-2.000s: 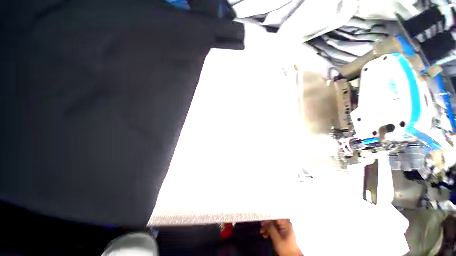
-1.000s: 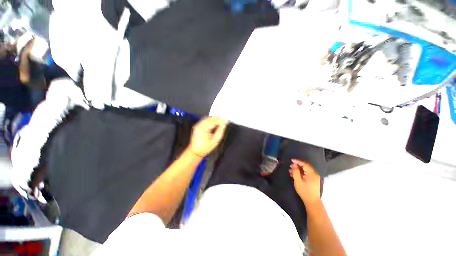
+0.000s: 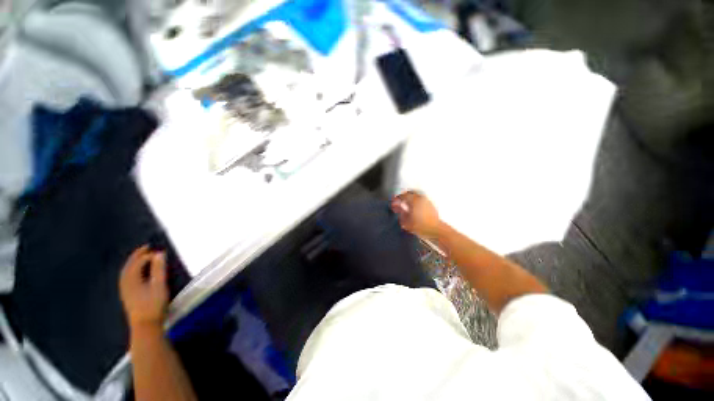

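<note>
A large white fabric panel (image 3: pixel 509 149) lies at the right of the table and hangs past its edge. My right hand (image 3: pixel 417 214) is at the panel's left edge, fingers curled; blur hides whether it grips the cloth. A large black fabric panel (image 3: pixel 86 243) hangs at the left of the table. My left hand (image 3: pixel 146 286) is in front of it, near the table's front left corner, with fingers loosely bent, a gap by the thumb and nothing visible in it.
The white table (image 3: pixel 235 227) carries the blurred white and blue overlock machine (image 3: pixel 250 102) and a black mobile phone (image 3: pixel 402 80). Blue and black crumpled cloth (image 3: pixel 66 141) is at the left. A blue and orange heap (image 3: pixel 681 313) is at the lower right.
The view has swung to the right, bringing the white panel into full view. My right hand has moved up to the panel's edge. My left hand appears farther left, still near the table edge.
</note>
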